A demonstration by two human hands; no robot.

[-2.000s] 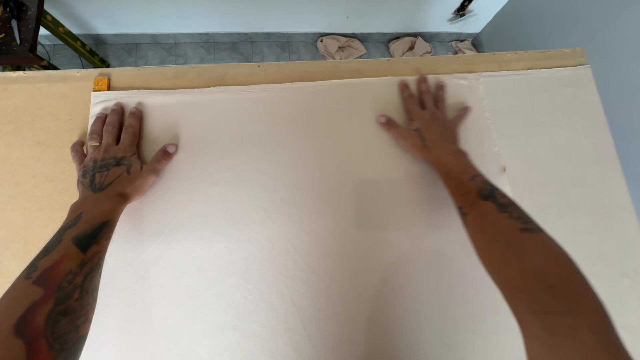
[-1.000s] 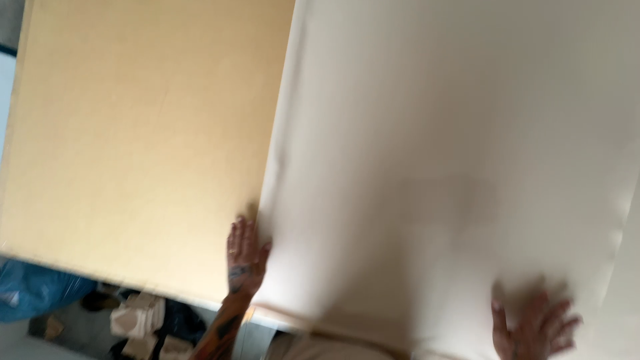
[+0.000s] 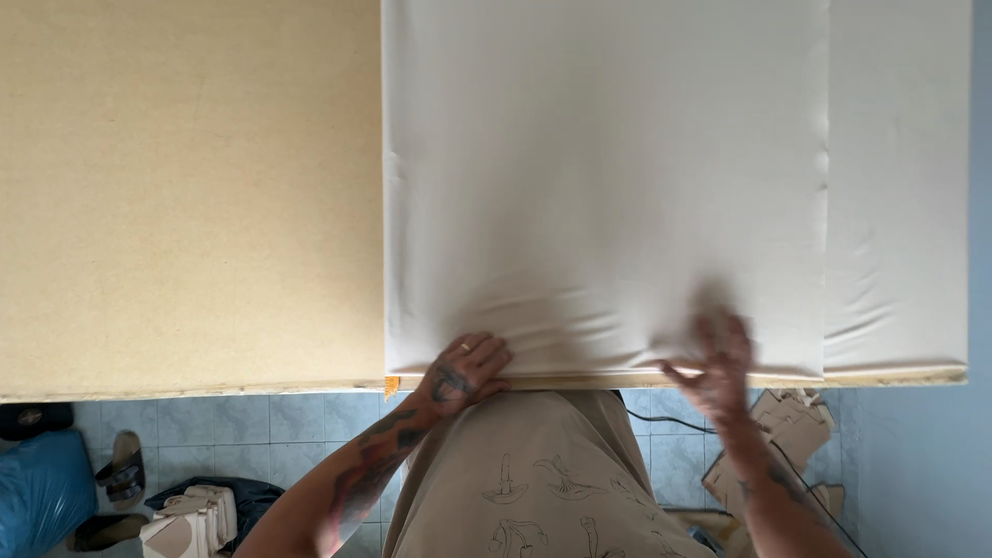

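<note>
Pale fabric (image 3: 604,194) lies spread over the right part of a large tan board table (image 3: 194,194), its near edge running along the table's near edge. My left hand (image 3: 465,372), with a ring on one finger, presses on that fabric edge near the left corner. My right hand (image 3: 717,360), blurred, has its fingers spread on the fabric near the same edge, farther right. Small wrinkles show in the fabric between the hands. An orange piece (image 3: 391,386) sits at the table edge below the fabric's left corner.
On the tiled floor (image 3: 302,422) at left are a blue plastic bag (image 3: 46,473), sandals (image 3: 122,469) and folded fabric pieces (image 3: 194,519). Flat tan pieces (image 3: 783,434) and a black cable (image 3: 666,419) lie at right, beside a bluish wall (image 3: 914,465).
The view has swung from the table's far edge to its near edge. Both hands have moved from the fabric's far part to its near edge.
</note>
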